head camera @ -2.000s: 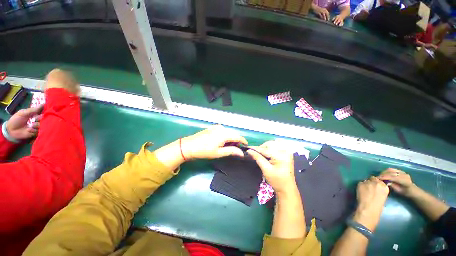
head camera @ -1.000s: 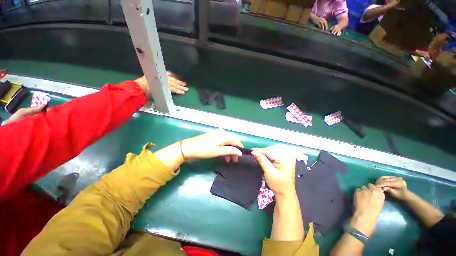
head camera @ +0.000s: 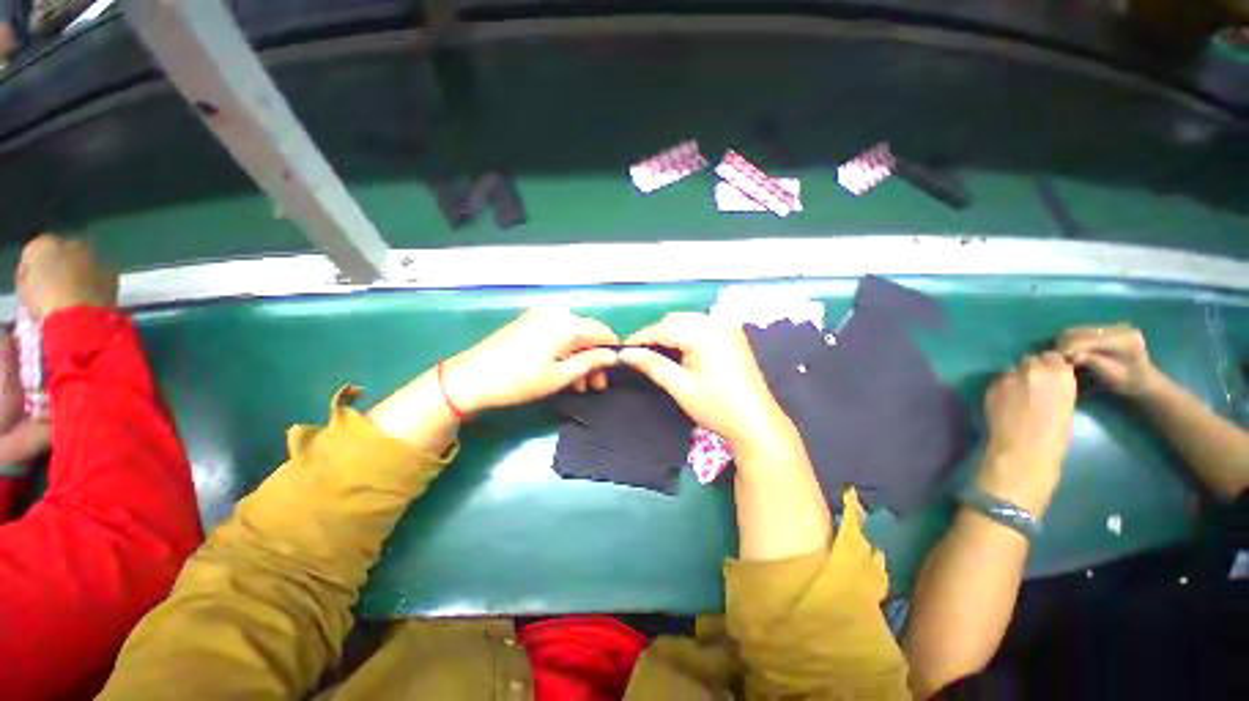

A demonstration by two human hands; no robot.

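My left hand (head camera: 555, 364) and my right hand (head camera: 692, 359) meet over the green bench. Their fingertips pinch a small folded black piece (head camera: 619, 348) between them, seen as a thin dark edge and mostly hidden by the fingers. A pile of flat black pieces (head camera: 619, 445) lies below my hands. A larger overlapping pile of black pieces (head camera: 877, 411) lies to the right of my right forearm. A pink-and-white printed card (head camera: 708, 455) shows partly between the piles. White slips (head camera: 774, 308) lie at the back of the larger pile.
A pale metal rail (head camera: 575, 264) with a slanted post (head camera: 281, 144) runs behind the bench. Printed cards (head camera: 756, 185) and dark strips (head camera: 493, 200) lie on the belt. A red-sleeved person (head camera: 103, 466) works at left. Another person's hands (head camera: 1062, 384) are at right.
The view has tilted down and shifted. My hands remain together, with the black piece now seen thinner. The red-sleeved arm has drawn back from the belt to the left.
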